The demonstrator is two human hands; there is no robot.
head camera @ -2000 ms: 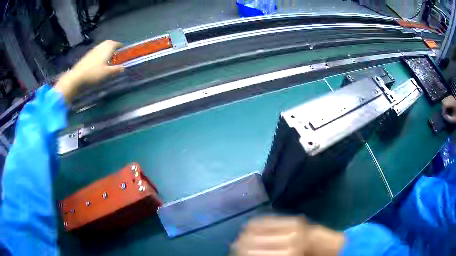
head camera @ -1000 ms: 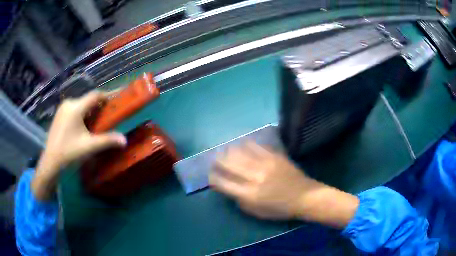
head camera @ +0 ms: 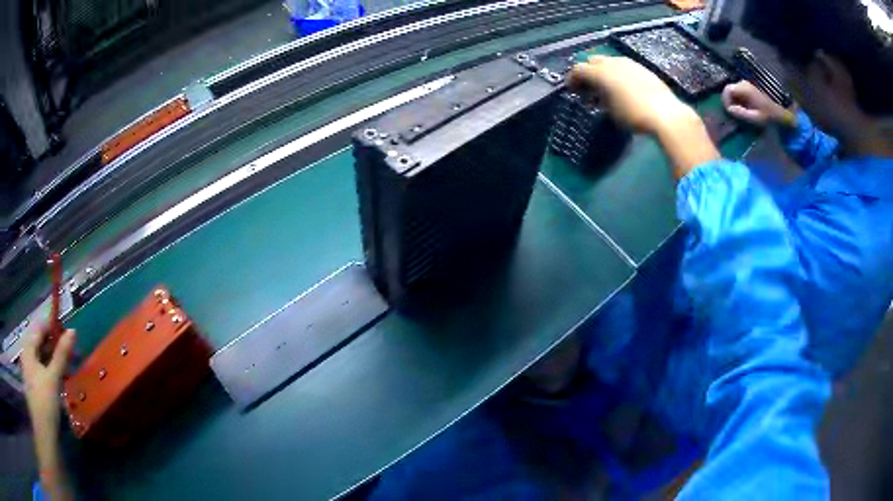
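Note:
My left hand (head camera: 44, 377), at the far left edge, holds a thin orange plate (head camera: 56, 294) upright, seen nearly edge-on. A stack of orange plates (head camera: 132, 362) lies right of it. A flat metal plate (head camera: 299, 338) lies between this stack and a tall stack of black plates (head camera: 455, 186). My right hand (head camera: 632, 93) reaches to a smaller dark stack (head camera: 587, 132) beyond the tall stack, its fingers bent down at the top. Its fingertips are partly hidden; I cannot tell if they grip anything.
The conveyor line (head camera: 294, 113) runs behind the green bench (head camera: 460, 362) and carries another orange plate (head camera: 145, 129). A parts tray (head camera: 676, 61) with small shiny pieces stands at the upper right. A coworker in a blue smock (head camera: 852, 215) sits at the right, a hand (head camera: 754, 101) over the bench.
The view has swung right. My right hand has left the flat metal plate and moved to the far smaller stack. My left hand has moved left of the orange stack with the orange plate, now turned upright.

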